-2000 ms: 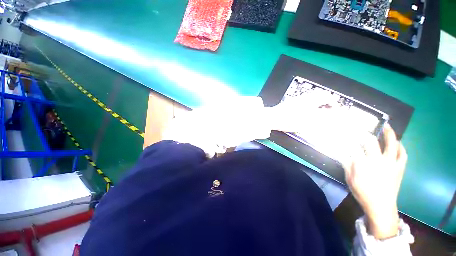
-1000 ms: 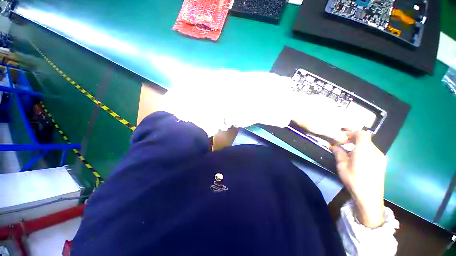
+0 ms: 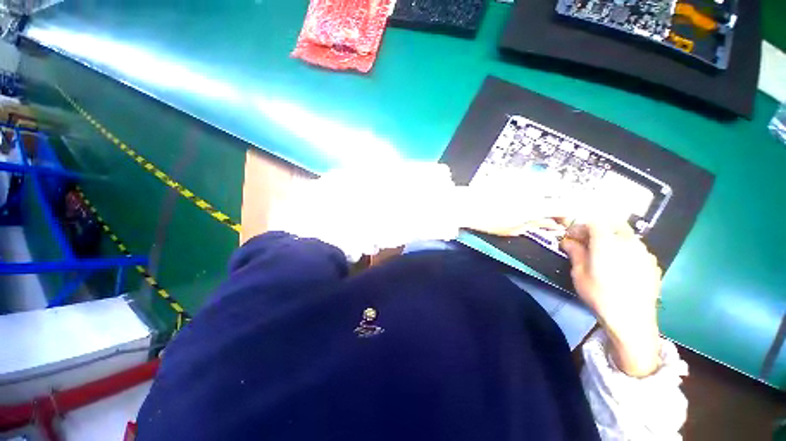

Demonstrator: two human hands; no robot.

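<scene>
The device housing (image 3: pixel 658 207) with the circuit board (image 3: pixel 536 153) in it lies on a flat black foam pad (image 3: pixel 673 170) in front of me. Strong glare whitens much of the board. My left hand (image 3: pixel 508 211) reaches in from the left over the housing's near side, washed out by glare. My right hand (image 3: pixel 614 271) is over the near right part of the housing, fingertips bent together close to my left fingertips. Whether either hand holds a small part cannot be seen.
A second unit (image 3: pixel 629 19) sits on thick black foam (image 3: pixel 552 47) at the back right. A red bubble bag (image 3: pixel 340 34) and a black screw tray (image 3: pixel 438 14) lie at the far edge. A shiny clear bag (image 3: pixel 778 126) is at the far right.
My right hand has moved left from the housing's right corner to its near edge, and its fingers have closed together. My left hand has drawn back, showing more of the board.
</scene>
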